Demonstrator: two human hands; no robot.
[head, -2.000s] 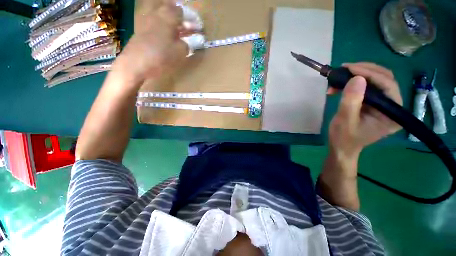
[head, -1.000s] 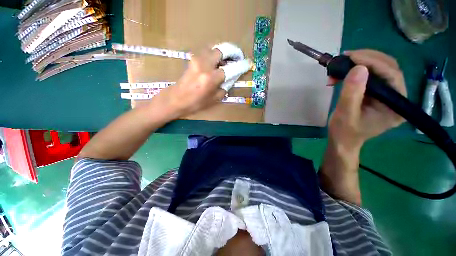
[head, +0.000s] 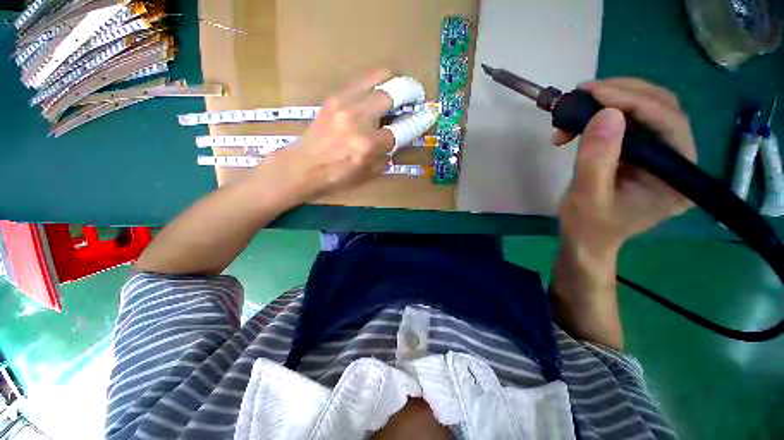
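My left hand [head: 344, 142], with white finger cots [head: 408, 125] on two fingertips, holds an LED strip [head: 249, 114] with its end at the green circuit boards [head: 451, 99]. Two more LED strips [head: 249, 141] lie below it, partly hidden under my left hand, with their orange ends at the boards. My right hand [head: 623, 163] grips the black soldering iron [head: 593, 120]. Its tip points up and left above the grey card, right of the boards, touching nothing. The strips and boards lie on the cardboard [head: 344, 43].
A fanned LED strip stack [head: 94, 60] lies at the upper left. The grey card [head: 524, 172] is right of the boards. A clear roll [head: 735, 30] and side cutters [head: 754, 163] are at the right. The iron's cord hangs at the lower right. A red stool [head: 77, 253] stands lower left.
My left hand has come down from the upper cardboard and brought the third strip level beside the other two, its end at the boards. The iron has moved slightly left and up.
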